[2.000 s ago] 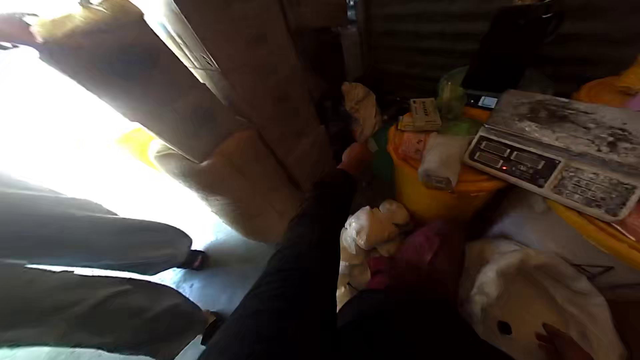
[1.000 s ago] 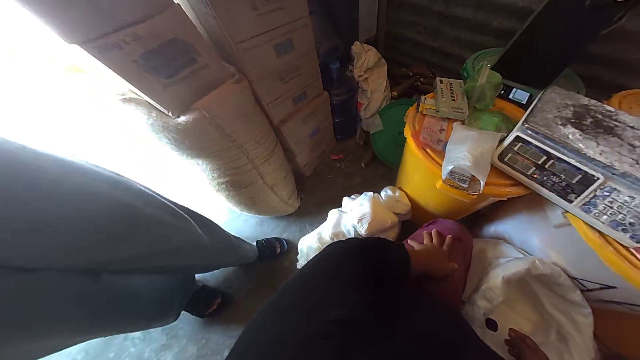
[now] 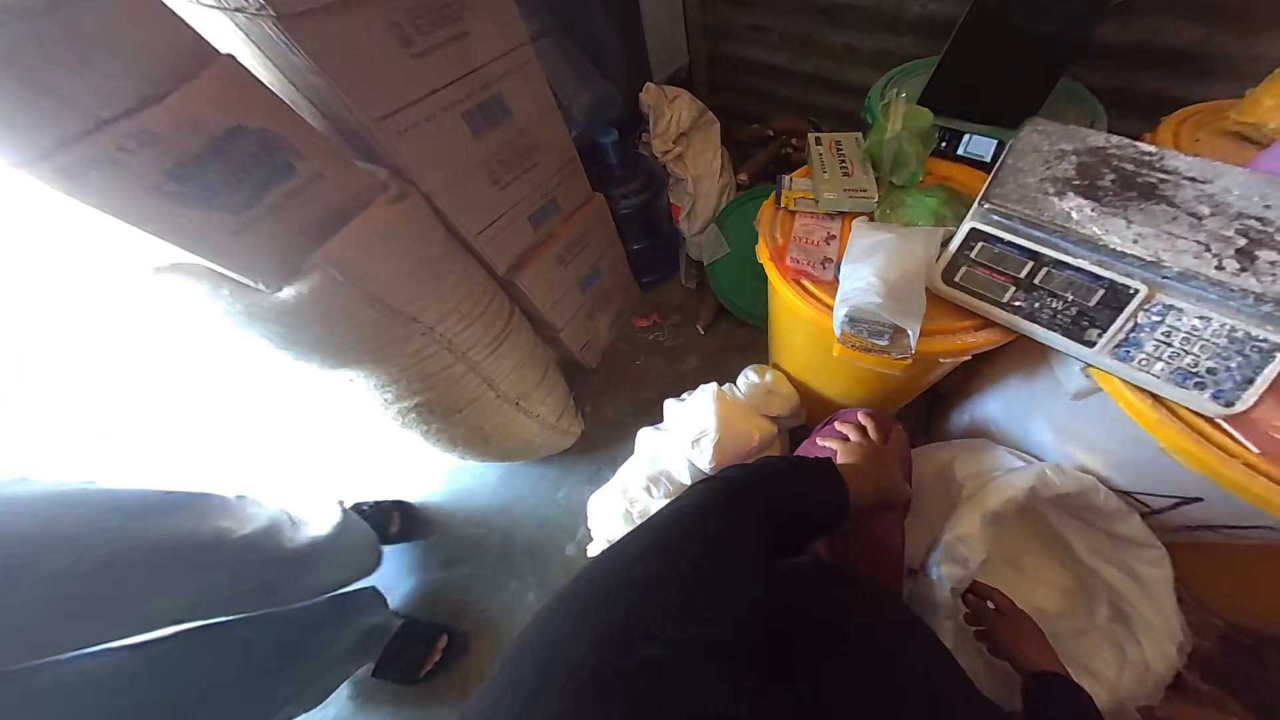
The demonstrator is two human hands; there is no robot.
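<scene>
My left hand [image 3: 872, 462] rests on my knee in maroon cloth [image 3: 850, 425], its fingers spread and nothing in them. Lower right, my right hand [image 3: 1008, 630] is over a white sack [image 3: 1090, 560] with a wide, loose mouth; its fingers are bent, and whether they grip anything is unclear. Left of the knee lies a bundle of white plastic bags [image 3: 700, 435]. Behind the knee stands a yellow lidded bucket [image 3: 850, 370], bearing a marker box [image 3: 842, 172], a white packet [image 3: 880, 285] and green plastic bags [image 3: 900, 145]. A digital scale [image 3: 1080, 290] sits to its right.
A person in grey trousers [image 3: 180, 570] and dark sandals stands at left. Stacked cartons [image 3: 490, 130], a full woven sack [image 3: 460, 350] and a large blue water bottle [image 3: 635, 210] stand behind. A green lid [image 3: 742, 260] leans beside the yellow bucket.
My left arm, stretched toward the crumpled cloth bag at the back two seconds ago, has drawn back, and the hand is on my knee. My right hand remains by the white sack.
</scene>
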